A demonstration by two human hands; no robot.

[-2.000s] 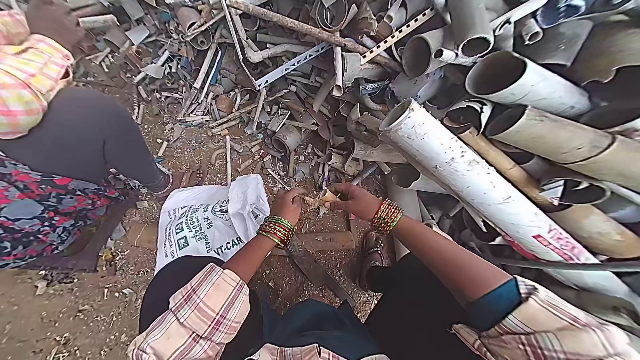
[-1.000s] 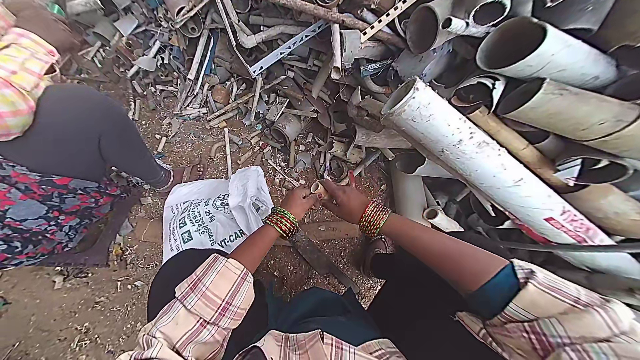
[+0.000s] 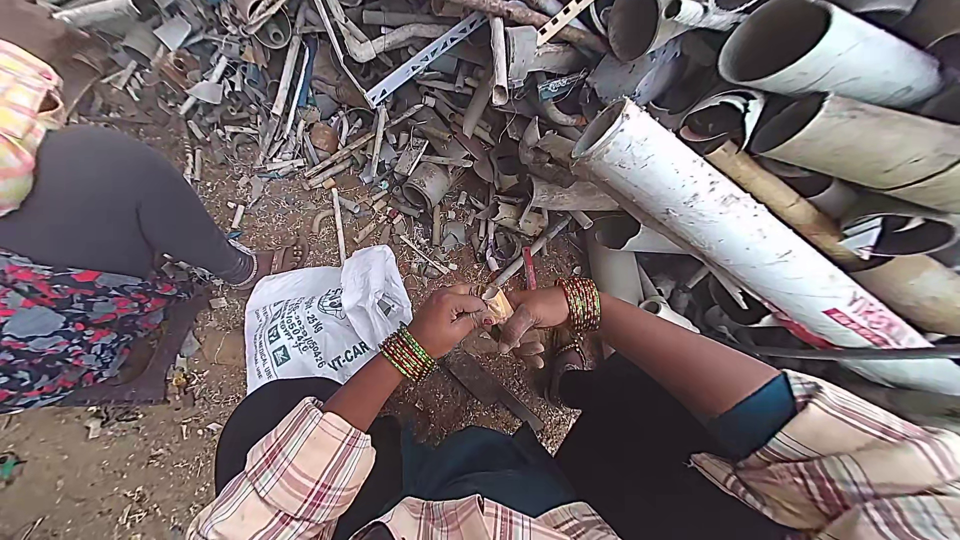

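Note:
My left hand [image 3: 448,319] grips a short tan pipe piece [image 3: 496,304] by its left side. My right hand [image 3: 529,319] is at the piece's right side, its fingers pointing down; a red rod-like thing [image 3: 529,268] sticks up from this hand, and its lower part is hidden. Both wrists wear bangles. Under the hands, a flat dark metal blade or bar [image 3: 491,386] lies on the ground between my legs. A white woven plastic sack [image 3: 300,322] with printing lies left of my left hand.
Scrap pipe pieces and fittings [image 3: 427,184] are heaped ahead. Large plastic pipes are stacked at right, a long white one [image 3: 720,217] reaching close to my right forearm. A co-worker's leg [image 3: 135,202] and floral cloth [image 3: 67,330] are at left.
Both hands stay together around the tan piece, and its open end has turned. My right hand's fingers now point down, and the red rod-like thing shows more plainly above it.

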